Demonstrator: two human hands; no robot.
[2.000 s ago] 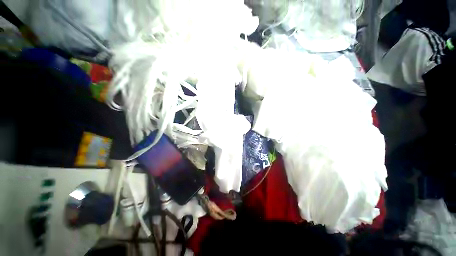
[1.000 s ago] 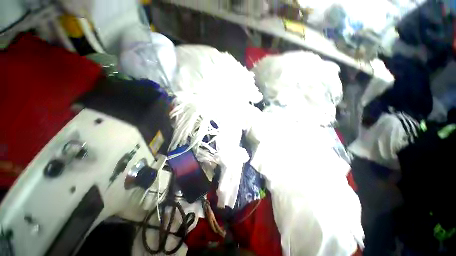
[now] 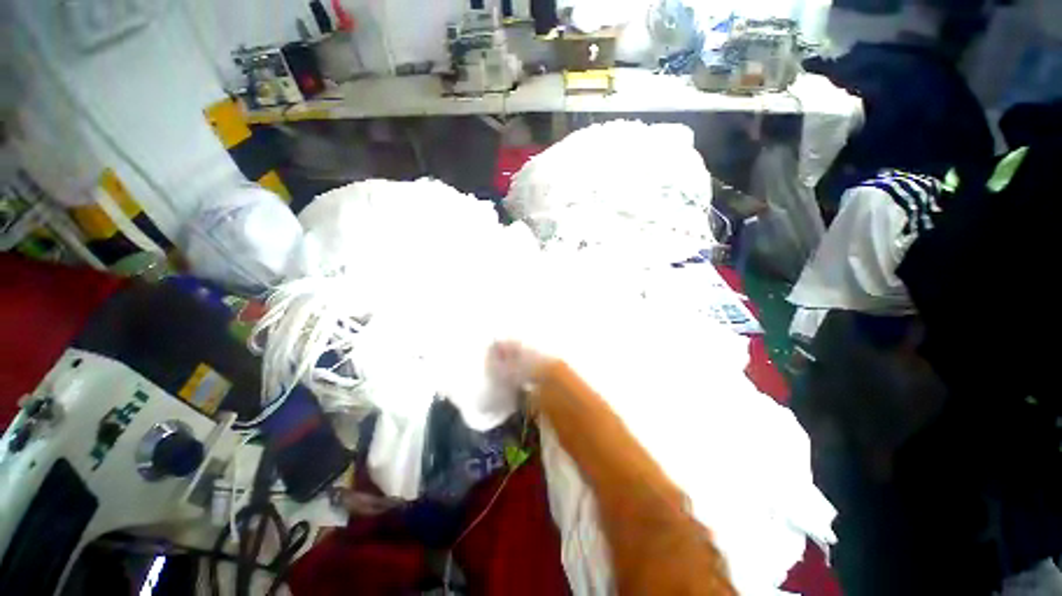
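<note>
Bright white garment pieces (image 3: 652,384) lie in a large overexposed heap in front of me, with bundles rising behind. My right hand (image 3: 512,364), in an orange sleeve, reaches up from the bottom edge. Its fingers are closed on the white cloth at the heap's left-centre edge; glare hides the fingertips. My left hand is not in view. A loose bunch of narrow white tape (image 3: 305,338) hangs at the heap's left side. A dark smartphone (image 3: 305,448) lies left of the heap, beside the sewing machine.
The white sewing machine (image 3: 117,437) stands at lower left, with a red panel or cloth (image 3: 47,320) behind it. Red cloth (image 3: 507,530) shows under the heap. A back bench (image 3: 408,99) holds several machines. A person in dark clothes (image 3: 990,268) is at the right, near a striped white garment (image 3: 868,250).
The view has tilted up, showing the back bench and its machines. My right hand and orange sleeve have come in over the heap, with the hand closed on white cloth.
</note>
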